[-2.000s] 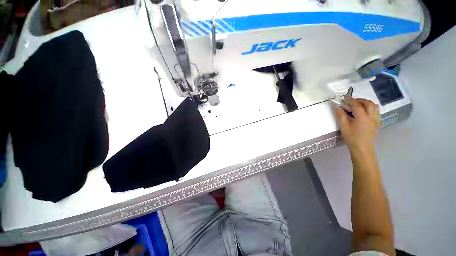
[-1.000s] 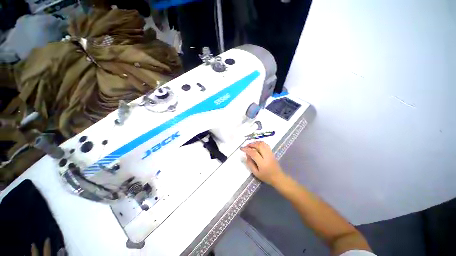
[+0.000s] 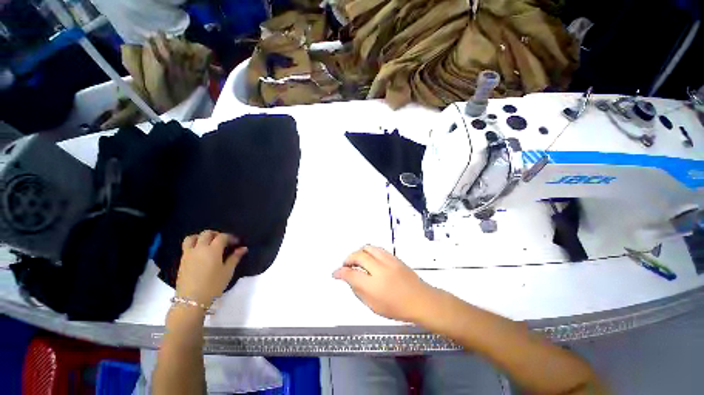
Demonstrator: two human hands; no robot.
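Note:
My left hand (image 3: 204, 266) lies on the near part of a flat black panel (image 3: 247, 173), left of the machine, fingers spread and bent; no grip on the cloth shows. My right hand (image 3: 378, 281) is over the white table between the panel and the needle area, fingers loosely curled, nothing in it. A black cut piece (image 3: 390, 154) lies behind and left of the presser foot (image 3: 432, 224), partly hidden by the machine head. The yellow-green and blue thread snips (image 3: 654, 262) lie at the right on the machine bed.
The white JACK machine head (image 3: 617, 166) stands at the right, with a black strip (image 3: 569, 231) under its arm. A tied black bundle (image 3: 108, 258) and grey motor box (image 3: 35, 197) are far left. Tan bundles (image 3: 463, 46) lie behind. The ruler edge (image 3: 309, 339) runs along the front.
The view has swung left. My right hand has left the snips and moved left along the table. My left hand, barely in view before, now rests on the black panel.

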